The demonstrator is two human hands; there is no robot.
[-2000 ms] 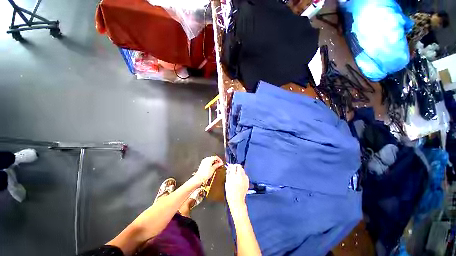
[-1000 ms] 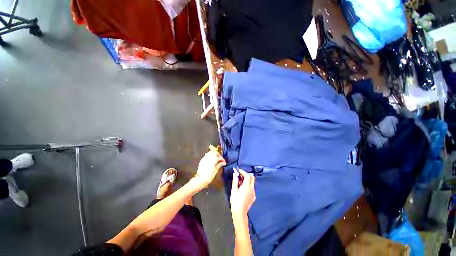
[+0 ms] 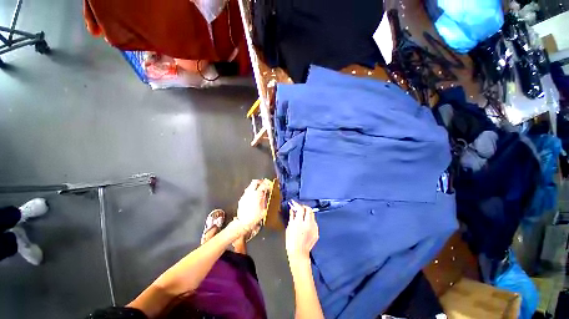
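Observation:
Blue suit jackets (image 3: 374,165) lie stacked on the table, their folded edges along its left side. My left hand (image 3: 253,202) is just off the table edge, beside the stack, with fingers curled; whether it holds anything cannot be seen. My right hand (image 3: 302,232) is over the lower jacket near the table edge, fingers pinched around a small, thin tool with a pale tip, possibly thread snips (image 3: 294,204). The tool is mostly hidden by the fingers. The hands are apart.
A black garment pile (image 3: 324,31) and tangled hangers (image 3: 418,59) lie beyond the jackets. Dark clothes (image 3: 499,187) are heaped at right, a cardboard box (image 3: 477,300) at lower right. A yellow stool (image 3: 254,121) stands by the table; a rail base (image 3: 103,187) and another person's shoes (image 3: 30,227) are at left.
My left hand has drawn back slightly left from the jacket edge. My right hand stays near the same place with the small tool. The view has shifted a little.

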